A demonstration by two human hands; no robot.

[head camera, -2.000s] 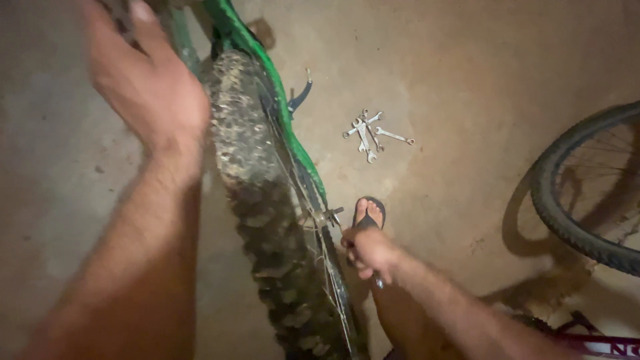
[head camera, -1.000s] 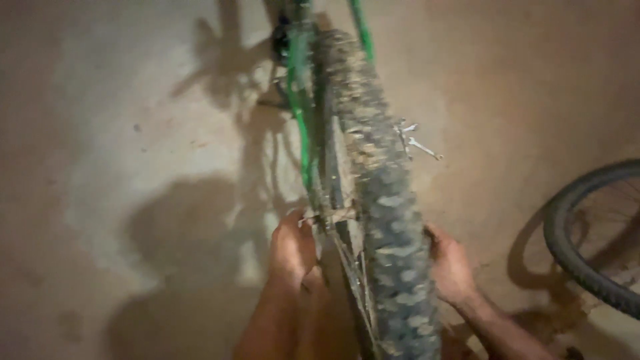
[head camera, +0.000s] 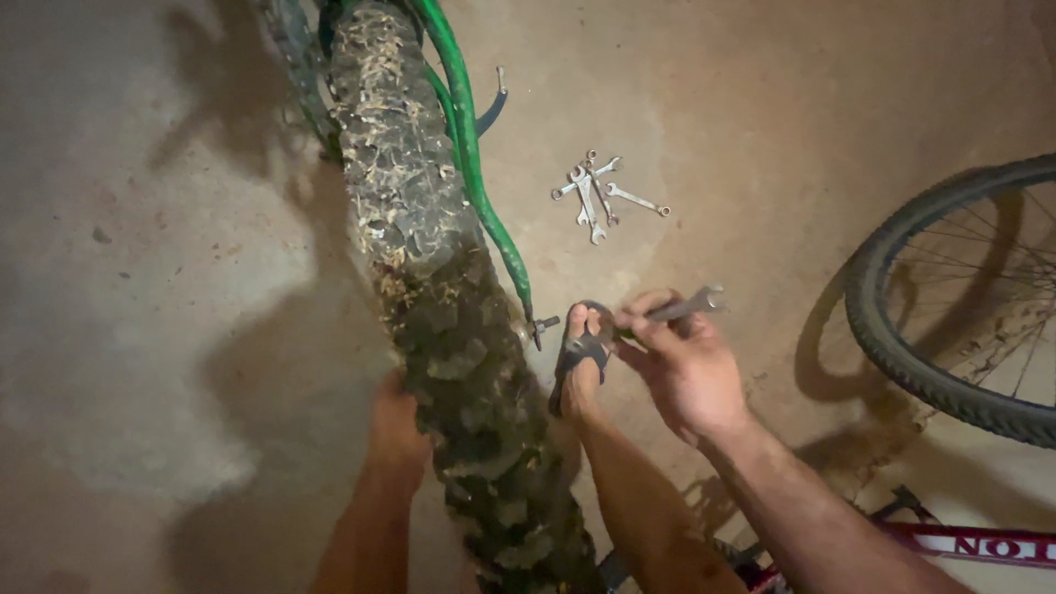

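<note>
A bicycle's knobby tyre (head camera: pixel 462 346), caked with dried mud and grass at its upper part, runs down the middle of the head view. Beside it the green frame tube (head camera: pixel 470 157) ends at a threaded axle end with a nut (head camera: pixel 544 325). My right hand (head camera: pixel 689 363), to the right of that axle end, holds a metal wrench (head camera: pixel 686 304) whose open jaw points right. My left hand (head camera: pixel 402 417) is at the left side of the tyre, its fingers hidden behind the rubber, so its grip cannot be seen.
Several combination wrenches (head camera: pixel 587 194) lie in a loose pile on the concrete floor (head camera: pixel 726 107). A spoked bicycle wheel (head camera: pixel 874 330) is at the right. A red bicycle frame (head camera: pixel 973 540) with lettering lies at the bottom right. My sandalled foot (head camera: pixel 584 346) stands just right of the tyre.
My left hand was raised at the upper left two seconds ago and is now low beside the tyre. My right hand has moved away from the tyre's right side. The view has shifted.
</note>
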